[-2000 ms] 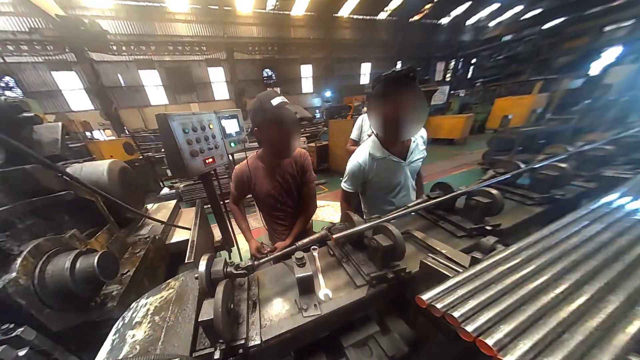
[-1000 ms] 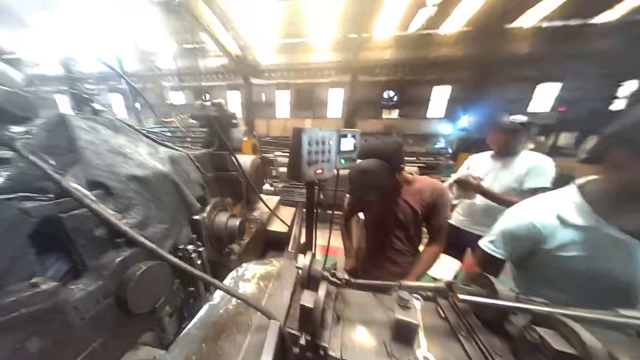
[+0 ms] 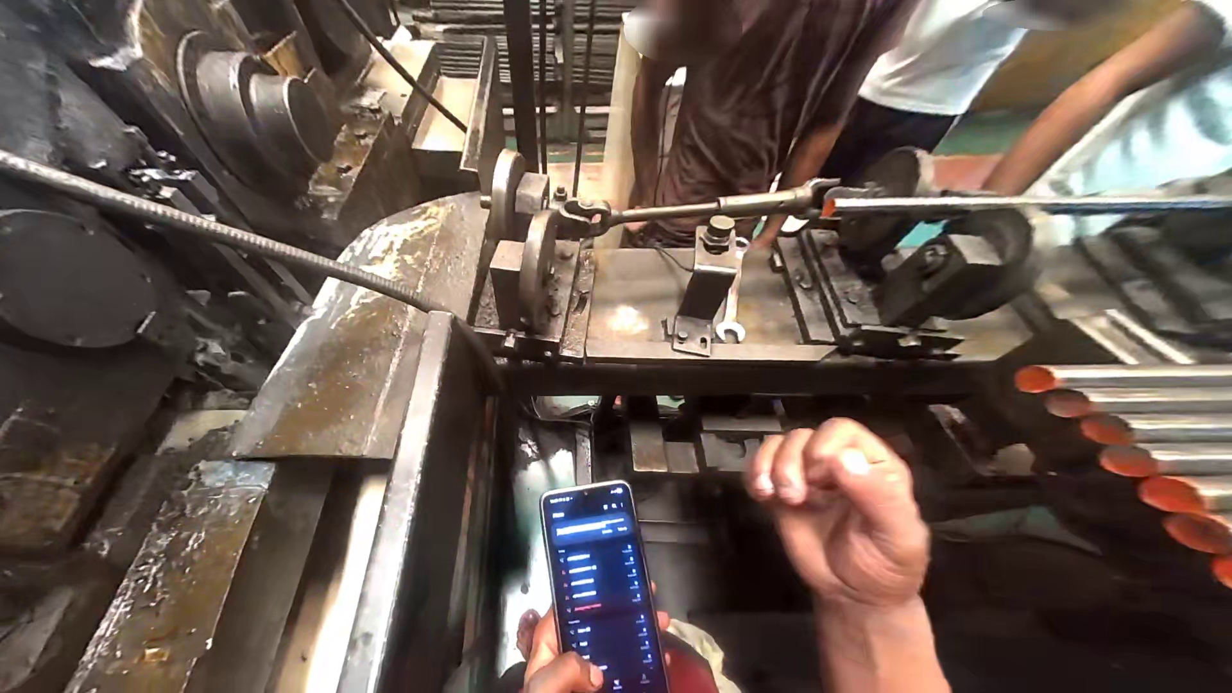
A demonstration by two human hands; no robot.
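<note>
My left hand (image 3: pixel 563 666) is wrapped around a smartphone (image 3: pixel 608 592) at the bottom middle, its lit dark screen facing up at me. To the right of the phone my right hand (image 3: pixel 842 510) is raised, palm toward me, with curled fingers and nothing visible in it. Beyond both hands lies the machine bed (image 3: pixel 635 308). On it an open-ended wrench (image 3: pixel 731 313) rests beside an upright bolted bracket (image 3: pixel 707 279). Behind these, a jointed drive shaft (image 3: pixel 717 206) meets the end of a long metal bar (image 3: pixel 1020 204).
Metal bars with orange-painted ends (image 3: pixel 1131 462) lie stacked at right. Rollers (image 3: pixel 982 260) stand on the bed. A ribbed cable (image 3: pixel 221 231) crosses the left side before heavy machinery (image 3: pixel 255 106). Across the bed stand several people, one in a dark red shirt (image 3: pixel 751 96).
The view has tilted down to the near side of the machine. Both my hands and the phone are now in view; neither earlier frame shows them.
</note>
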